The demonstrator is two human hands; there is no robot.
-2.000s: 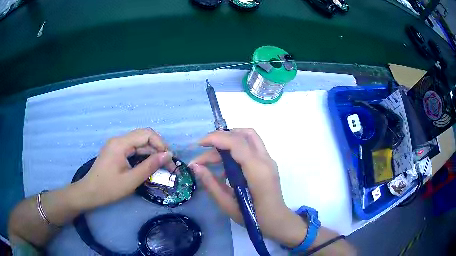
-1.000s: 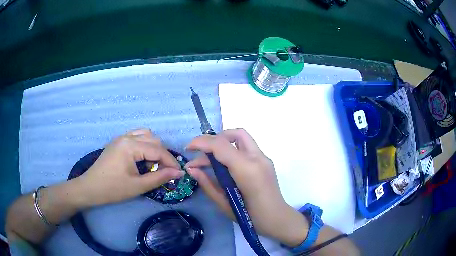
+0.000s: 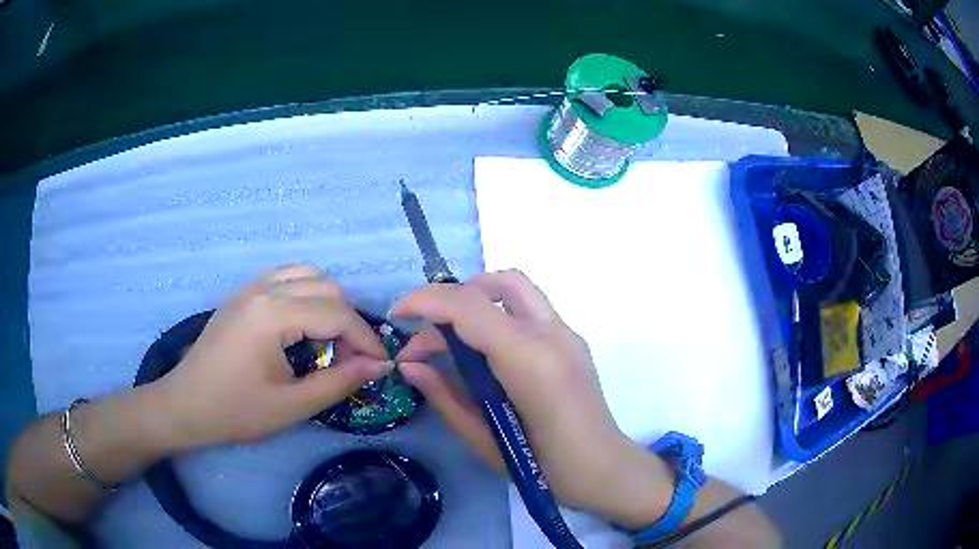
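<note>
Black headphones (image 3: 172,472) lie on the white foam sheet. The open ear cup shows a green circuit board (image 3: 378,410), partly hidden by my left hand. My left hand (image 3: 268,359) is over the cup with thumb and forefinger pinched at its upper right; what they pinch is too small to tell. My right hand (image 3: 515,375) holds a soldering iron (image 3: 496,402) against the palm, tip up and away from the cup. Its thumb and forefinger nearly meet my left fingertips. The other ear cup (image 3: 367,502), a plain black disc, lies nearer me.
A green-flanged solder spool (image 3: 601,123) stands at the back edge. A white paper sheet (image 3: 633,311) lies right of the foam (image 3: 161,225). A blue tray (image 3: 768,311) at right holds a dark box and a yellow piece. A dark green conveyor belt (image 3: 322,48) runs behind.
Since two seconds ago, my left fingers have moved right and down over the board, covering more of the cup. The iron tip has swung left. The view has shifted slightly.
</note>
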